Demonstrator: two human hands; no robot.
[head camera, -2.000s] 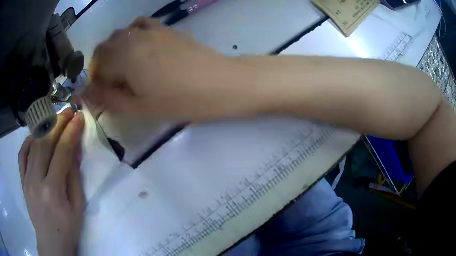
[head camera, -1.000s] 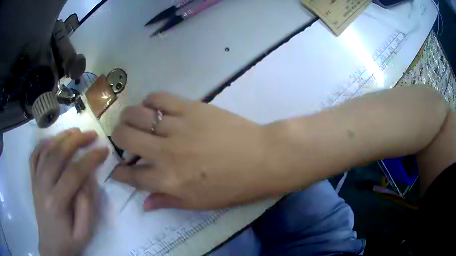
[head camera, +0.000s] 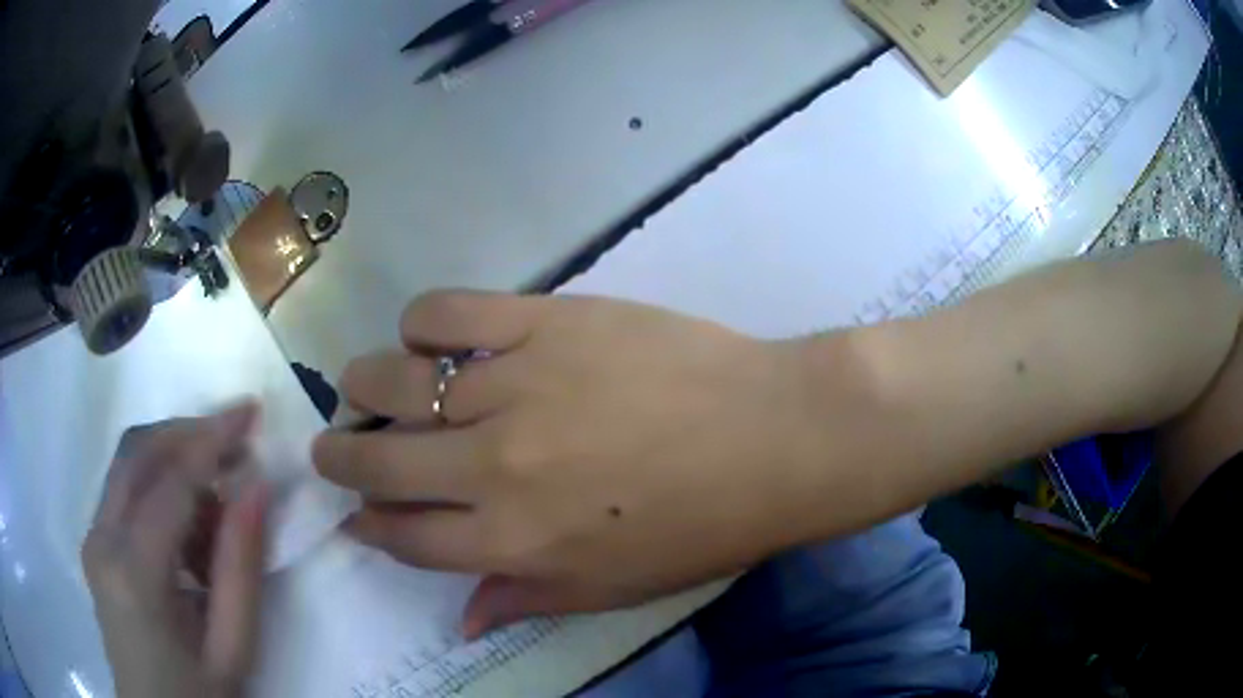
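Observation:
A thin white fabric piece runs from under the presser foot towards the wearer, hard to see against the white table. My left hand is blurred at its lower left part, with fingertips close together over the fabric; its grip is unclear. My right hand, with a ring, has its fingertips at the fabric's lower right edge, its thumb lower and apart. An orange-brown block and a round silver plate sit right of the foot.
The dark machine head with a ribbed knob is close at left. Pink-handled snips lie at the top. A tan printed card lies top right beside a dark object. A ruler scale runs along the table's front edge.
My right hand has come down from beside the presser foot to the fabric's lower edge, uncovering the block and silver plate. My left hand has moved down, away from the foot.

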